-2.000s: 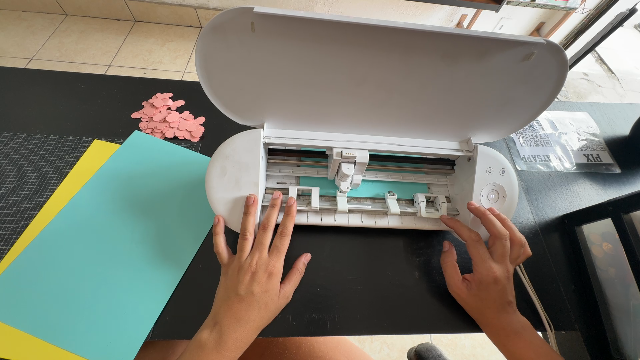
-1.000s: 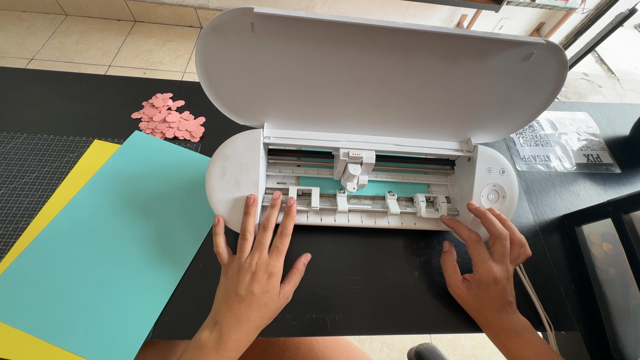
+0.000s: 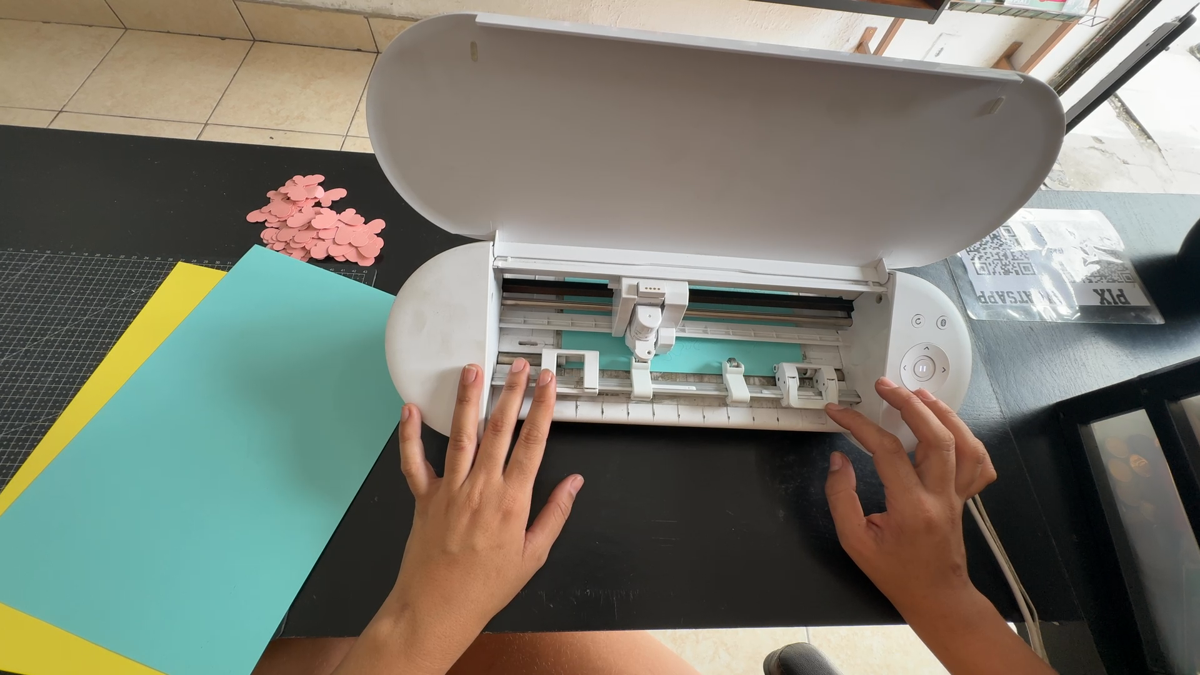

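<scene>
A white cutting plotter [image 3: 441,323] stands on the black table with its lid [image 3: 722,150] raised. Inside it, a turquoise sheet [image 3: 712,354] lies under the roller bar, and the blade carriage [image 3: 647,314] sits left of the middle. My left hand [image 3: 487,511] rests with fingers spread on the machine's front left edge, holding nothing. At the front right, my right hand [image 3: 909,487] touches the edge near the round button panel [image 3: 923,366], fingers apart and empty.
A turquoise sheet [image 3: 216,441] overlaps a yellow sheet [image 3: 103,384] and a gridded cutting mat [image 3: 56,328] at left. Pink paper cutouts [image 3: 319,225] are heaped behind them. At right are a printed plastic pouch [image 3: 1059,272], a black-framed case [image 3: 1125,487] and a cable [image 3: 1008,562].
The blade carriage has shifted slightly right since two seconds ago. Both hands have stayed in place at the machine's front edge.
</scene>
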